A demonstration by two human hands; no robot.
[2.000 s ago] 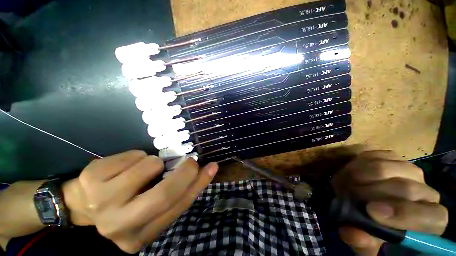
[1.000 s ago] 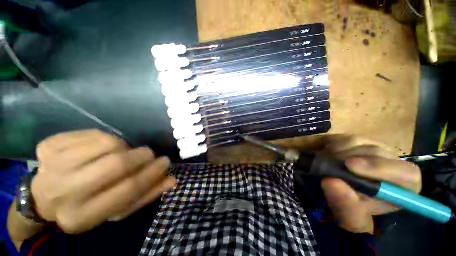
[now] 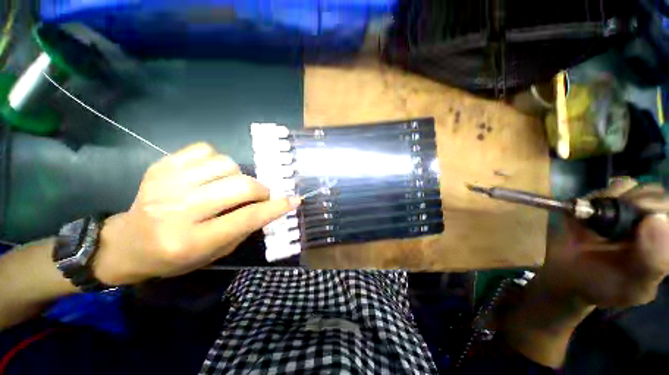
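Observation:
The black panel of narrow strips (image 3: 374, 209) lies on the tan work board (image 3: 491, 234), with a glare band across its upper part. White leaded parts (image 3: 275, 157) stand in a row off its left edge. My left hand (image 3: 202, 209) is over the middle of that row, holding the thin solder wire (image 3: 110, 119), whose end shows over the strips' left part. My right hand (image 3: 623, 249) holds the soldering iron (image 3: 539, 199) by its dark handle. The iron's tip is right of the panel, apart from it. My left fingertips hide some white parts.
A green spool of solder (image 3: 29, 91) is at the far left, with the wire running from it. A blue tray (image 3: 220, 26) is along the top. A dark wire-like frame (image 3: 513, 44) is at upper right, beside a yellowish can (image 3: 594, 124) with a pale rod (image 3: 562, 117).
The iron has moved right, away from the panel's lower edge. My left hand has moved right and up to the white parts. The view has shifted, showing more of the bench's far side.

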